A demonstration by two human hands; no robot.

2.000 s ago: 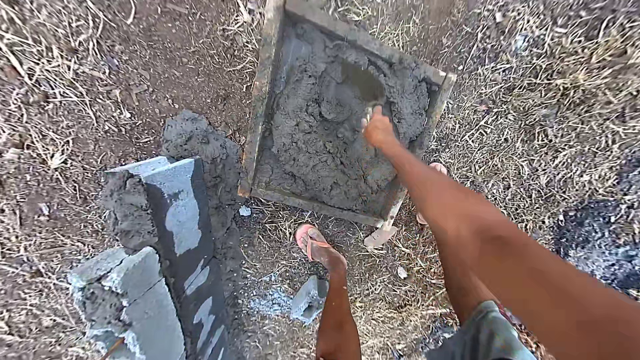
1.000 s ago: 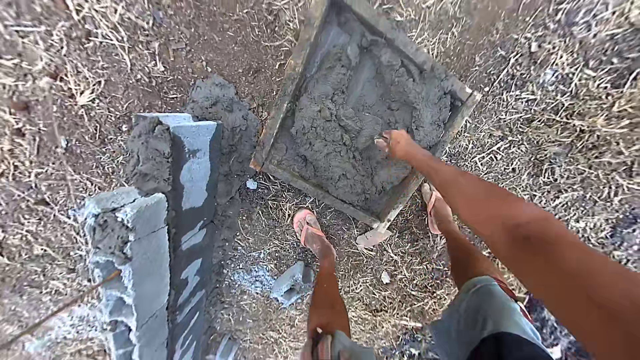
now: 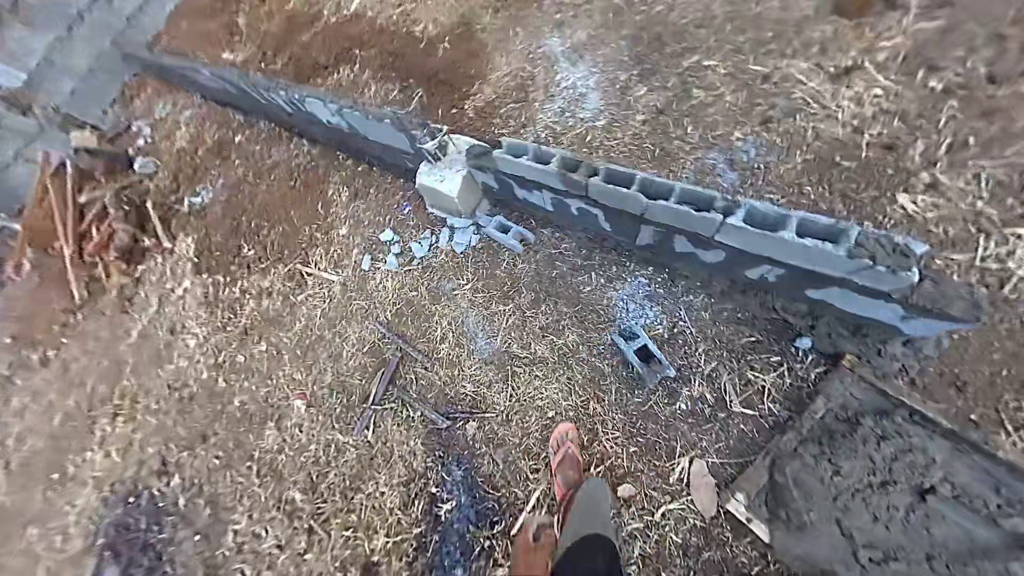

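My left hand (image 3: 534, 546) shows partly at the bottom edge, beside my shorts; its fingers are too blurred to tell whether they hold anything. A thin pale stick (image 3: 525, 512) appears just above it. My right hand is out of view. Grey wet mortar (image 3: 888, 488) lies in a wood-framed mixing tray (image 3: 756, 480) at the lower right. A low wall of hollow concrete blocks (image 3: 680, 216) runs across the upper right on a dark, mortar-smeared base (image 3: 592, 216). One loose hollow block (image 3: 642, 354) rests on the dry grass between the wall and my sandalled foot (image 3: 566, 460).
A pale block-like lump (image 3: 450, 188) stands against the wall line, with broken pieces (image 3: 420, 244) and another hollow block (image 3: 510, 234) by it. Dark sticks (image 3: 380, 392) lie on the grass. At the left is a pile of wood (image 3: 76, 216). A flat stone-like piece (image 3: 703, 488) lies near the tray.
The view has swung widely toward the length of the wall. My right hand, earlier at the mortar in the tray, has left the view.
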